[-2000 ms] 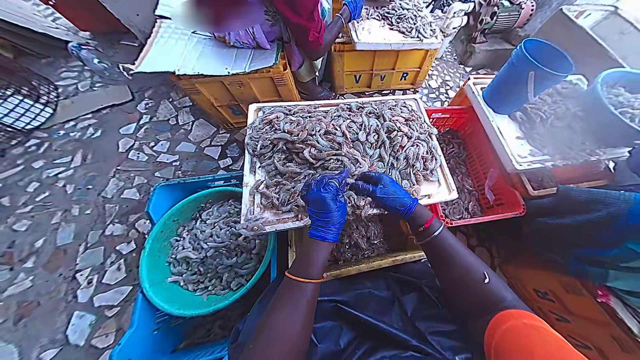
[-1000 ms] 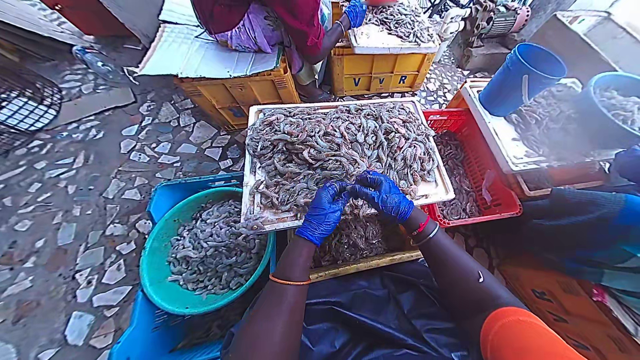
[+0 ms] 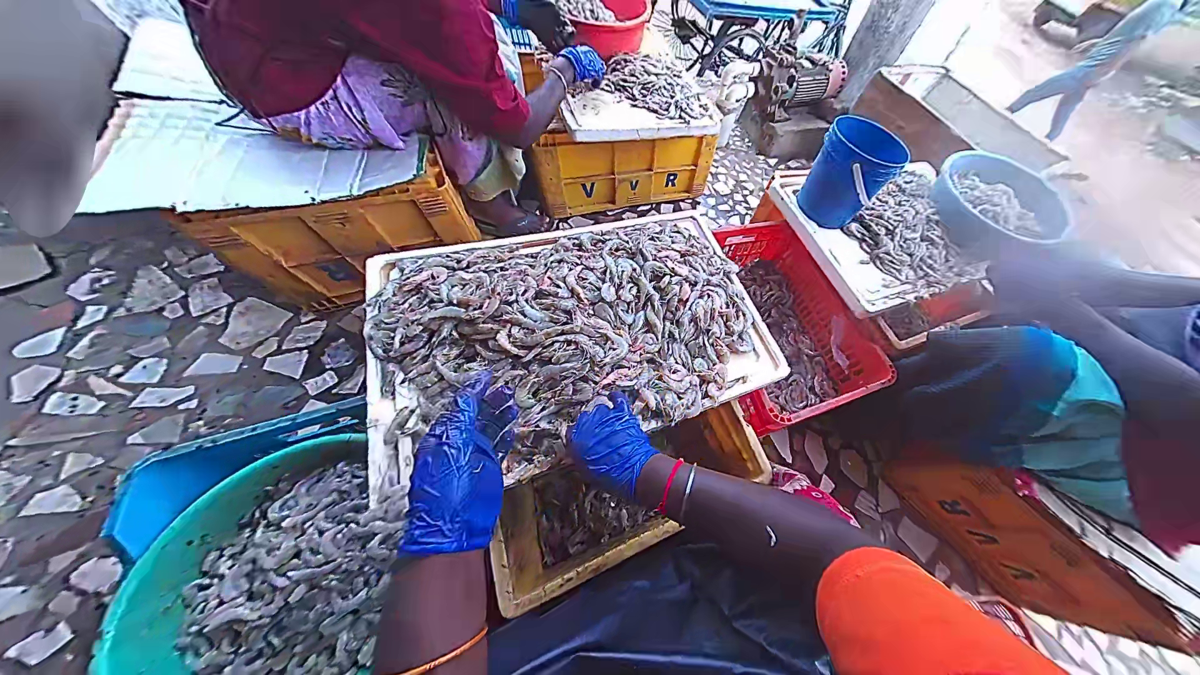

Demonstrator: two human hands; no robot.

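A white tray (image 3: 750,370) heaped with grey raw shrimp (image 3: 581,309) lies before me, over a yellow crate (image 3: 534,586) that holds more shrimp or shrimp waste. My left hand (image 3: 457,469), in a blue glove, is at the tray's near left edge, fingers curled; whether a shrimp is in it I cannot tell. Blue-gloved too, my right hand (image 3: 609,445) is at the near edge of the heap with its fingers bent against a pale shrimp. Peeled-looking shrimp fill a green basin (image 3: 141,591) at lower left.
Right of the tray stands a red crate (image 3: 867,366) with shrimp. Beyond it are a blue bucket (image 3: 851,169), a second white tray (image 3: 867,291) and a light blue basin (image 3: 1059,202), beside a co-worker's arm and knees. Another person in maroon sits ahead by yellow crates (image 3: 623,173).
My hands were close together at the tray's near edge; they are now apart, the left one farther left toward the green basin. The view has shifted somewhat.
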